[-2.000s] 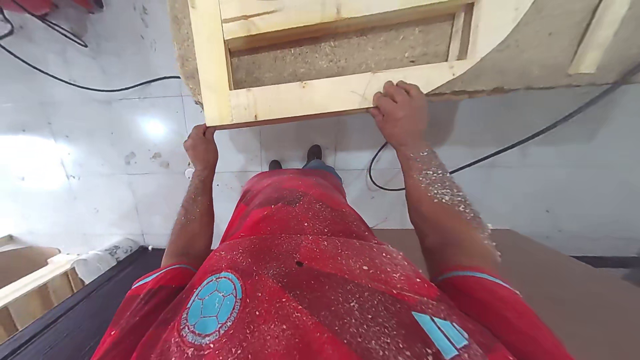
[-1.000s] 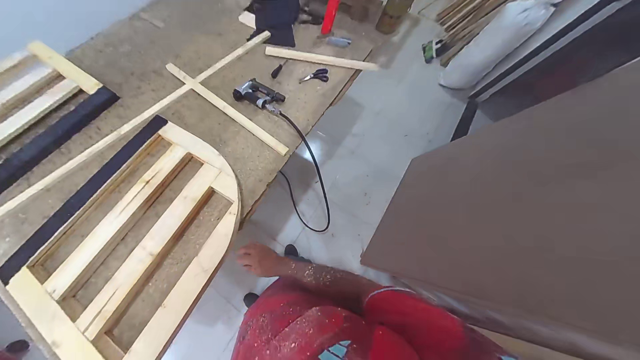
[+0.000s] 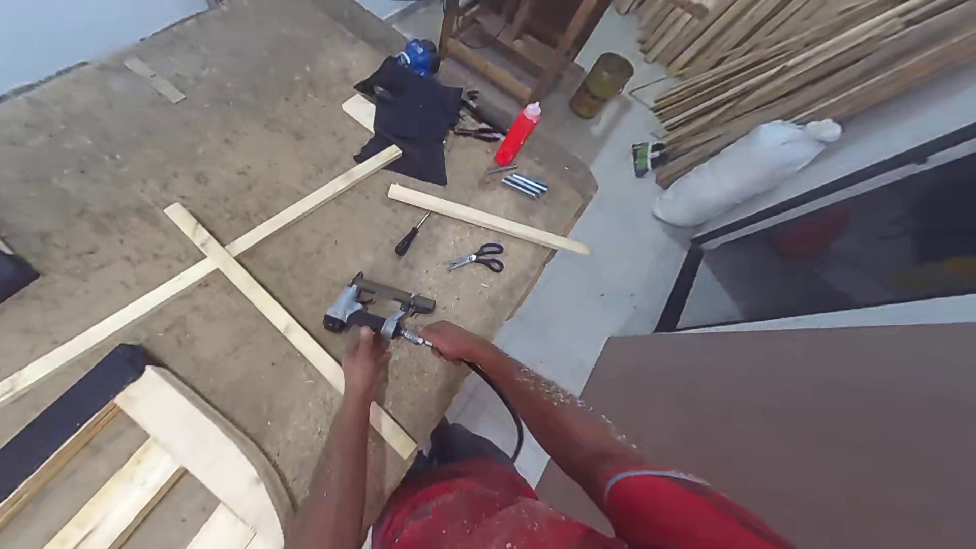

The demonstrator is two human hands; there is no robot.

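A pneumatic staple gun [image 3: 374,301] lies on its side on the worktable. My left hand [image 3: 367,361] is at the gun's body from below, its fingers partly hidden, so its hold is unclear. My right hand [image 3: 450,341] grips the black air hose right behind the metal hose coupling [image 3: 415,338]. Two wooden strips cross left of the gun, one the long strip [image 3: 145,307], the other the shorter strip [image 3: 267,305]. At lower left lies a wooden frame with a curved corner [image 3: 206,450] and a black-covered edge [image 3: 72,419].
Scissors [image 3: 479,258], a screwdriver [image 3: 412,235], another wooden strip [image 3: 488,219], staple strips [image 3: 524,185], a red bottle [image 3: 518,135] and black cloth [image 3: 412,114] lie beyond the gun. A brown panel [image 3: 762,412] stands at right; stacked wood strips [image 3: 762,69] and a white sack [image 3: 740,171] are beyond the floor.
Both hands were on the wooden frame's edge two seconds ago; they are now at the staple gun and its hose. The view has swung toward the tools.
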